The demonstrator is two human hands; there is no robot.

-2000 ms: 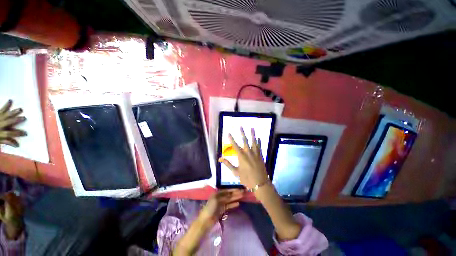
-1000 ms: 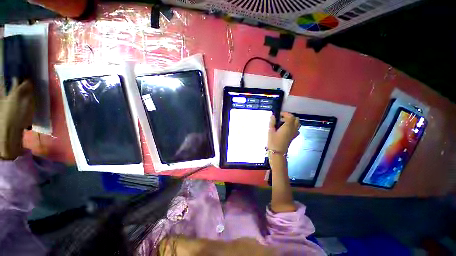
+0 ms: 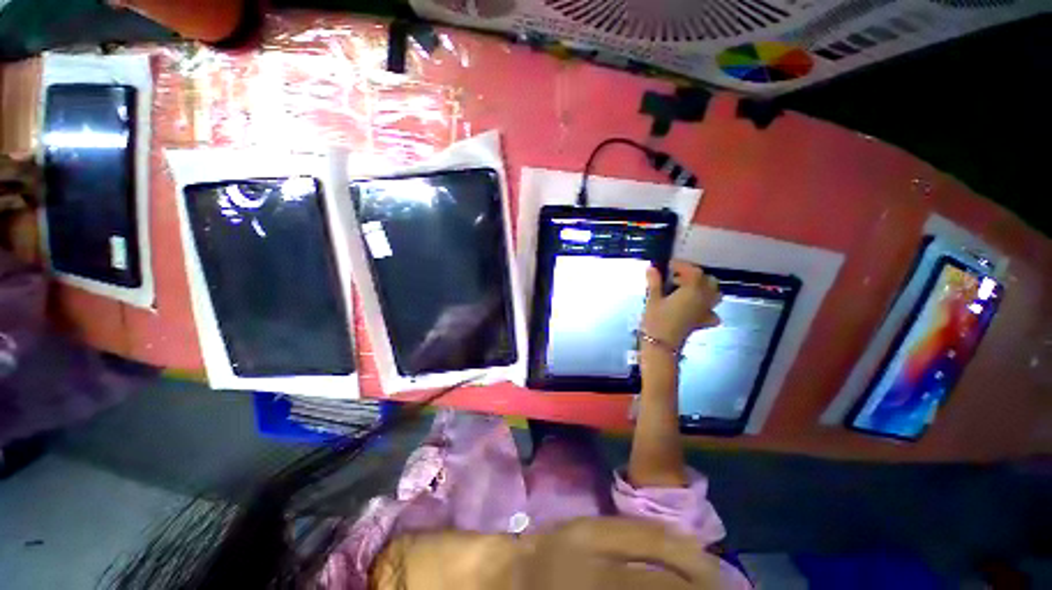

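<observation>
A tablet (image 3: 598, 305) lies on a white sheet (image 3: 551, 190), its screen lit with dark menu rows above a white area. A short black lead (image 3: 617, 144) loops from its top edge. My right hand (image 3: 681, 305) is over its right edge, fingers partly bent, holding nothing. A large blurred skin-coloured shape (image 3: 611, 559) at the bottom edge seems to be my left hand or forearm, close to the camera; its fingers cannot be made out. A second lit tablet (image 3: 718, 375) lies right of it, partly behind my right hand and wrist.
Dark tablets (image 3: 273, 277) (image 3: 438, 271) lie on white sheets to the left, another (image 3: 92, 184) at the far left beside a person's hand (image 3: 17, 207). A colourful-screen tablet (image 3: 926, 346) lies far right. A test chart (image 3: 692, 35) stands behind. A blue tote (image 3: 277, 417) is below the bench.
My right hand has moved from spread over the screen to its right edge. My left hand has left the tablet's near edge. The screen content changed. A dark tablet now lies at far left.
</observation>
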